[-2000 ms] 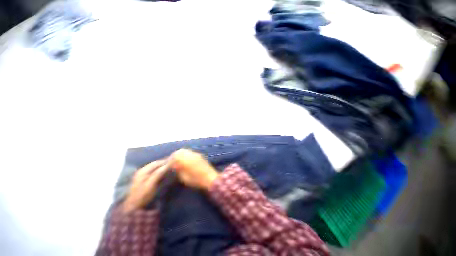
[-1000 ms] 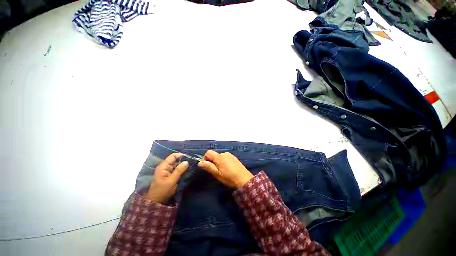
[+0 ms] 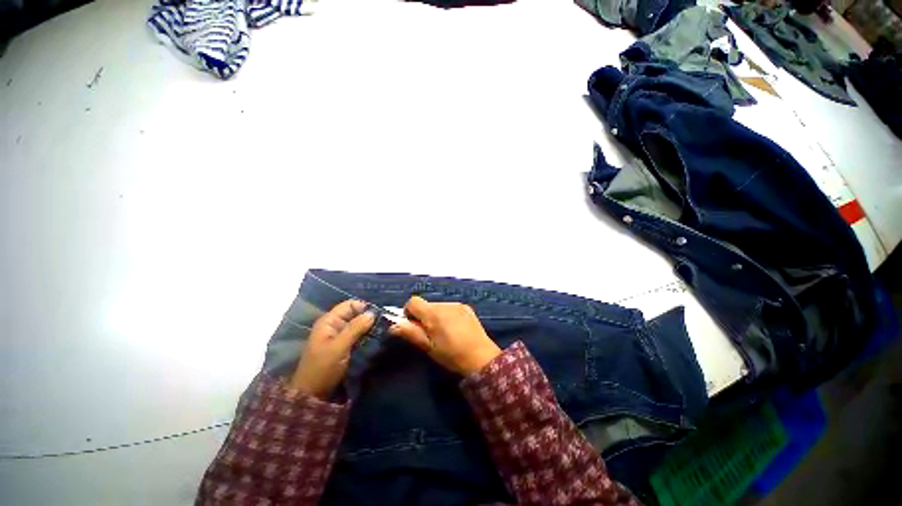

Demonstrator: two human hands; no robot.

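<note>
A dark-blue denim garment (image 3: 514, 346) with pale topstitching lies on the white table nearest me, under both hands. My left hand (image 3: 334, 346) pinches a stitched edge of it near its left end. My right hand (image 3: 445, 331) is just right of my left hand, closed around a small silvery tool (image 3: 394, 314). The tool's tip points left toward the pinched edge. Most of the tool is hidden in my fist, so its kind is unclear. An opening with greyish inside shows at the garment's lower right.
Another dark denim garment (image 3: 762, 188) with round buttons lies along the right table edge. Lighter denim pieces (image 3: 682, 44) lie beyond it. A striped cloth (image 3: 210, 35) lies far left. A red strip (image 3: 851, 211) is at the right edge. A green crate (image 3: 722, 460) and something blue are below right.
Two seconds ago the view was blurred and both hands were close together on the edge. Since one second ago the silvery tool shows more clearly at my right fingertips. The hands have barely moved.
</note>
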